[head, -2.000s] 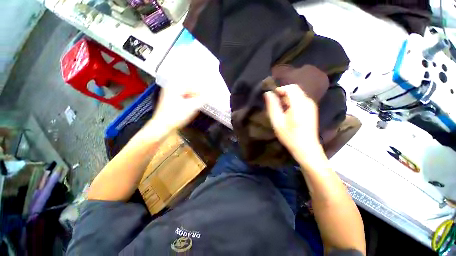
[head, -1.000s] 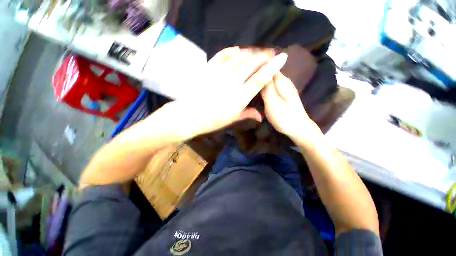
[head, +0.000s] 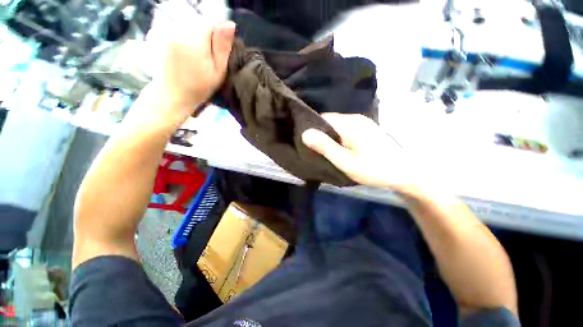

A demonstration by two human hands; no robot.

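Note:
The dark brown and black garment (head: 275,121) is held up between my hands above the front edge of the white table. My left hand (head: 195,60) grips its bunched upper left end, with the thumb on the cloth. My right hand (head: 351,144) holds its lower right part, thumb on top and the other fingers partly hidden by the cloth. Black cloth lies behind the brown part. The picture is somewhat blurred.
The white sewing machine (head: 486,60) with a blue stripe is at the upper right. Thread snips (head: 521,142) lie on the table (head: 447,153). Below the table are a red stool (head: 176,182), a blue crate (head: 196,207) and a cardboard box (head: 243,252).
My hands were close together on the garment and are now apart. My left hand has moved up and left, pulling the brown cloth into a stretched strip. The view has shifted.

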